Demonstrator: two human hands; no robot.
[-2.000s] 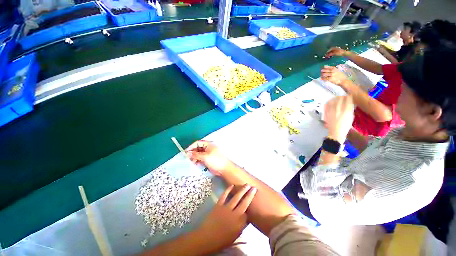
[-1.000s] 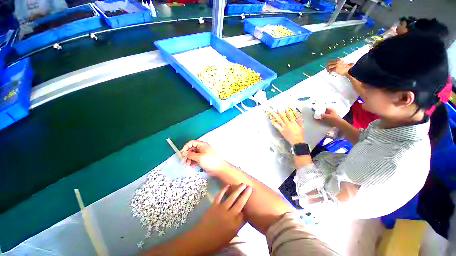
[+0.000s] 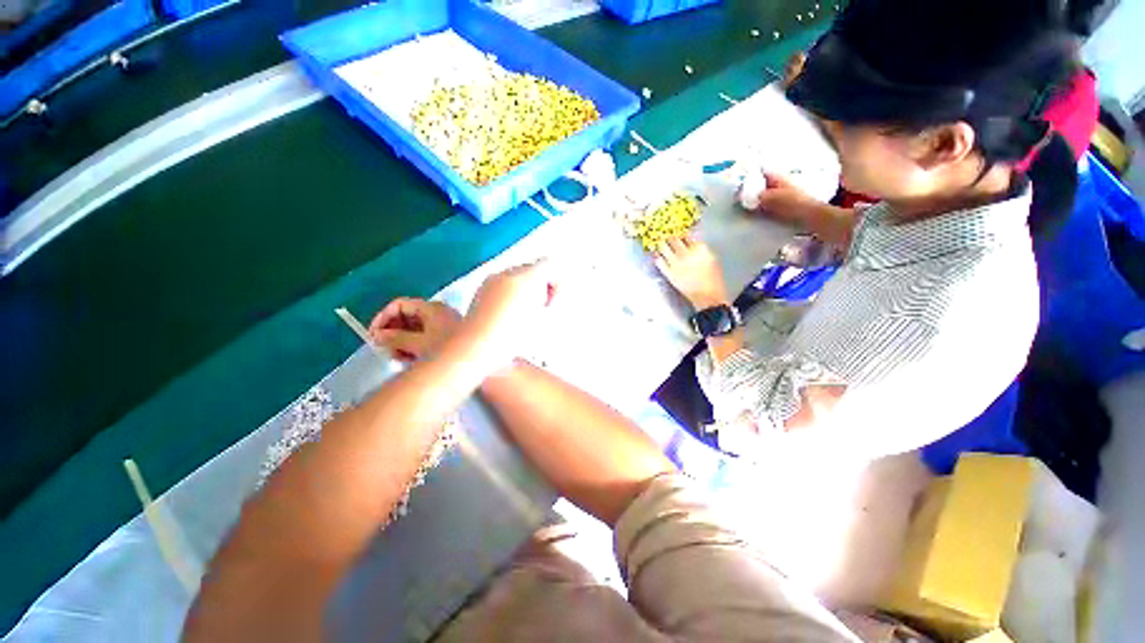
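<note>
The loose pile of small whitish-grey parts (image 3: 299,430) lies on the pale table cover (image 3: 88,580), largely hidden behind my left forearm. My right hand (image 3: 412,329) is at the belt side of the cover, beside a beige tape strip (image 3: 358,327), with its fingers curled together. Whether a tiny part is between the fingertips cannot be told. My left hand (image 3: 512,308) is stretched across my right forearm, to the right of my right hand. It is washed out and blurred, so its fingers and anything in them are unclear.
A blue tray (image 3: 389,126) with yellow and white contents stands on the dark green belt (image 3: 188,264). At right a seated person in a striped shirt (image 3: 917,327) and black cap has one hand at a yellow pile (image 3: 666,222). A cardboard box (image 3: 979,540) is at lower right.
My left hand has moved from resting by my right forearm, forward across it and beyond. My left arm now covers much of the pile. The view has shifted right and down.
</note>
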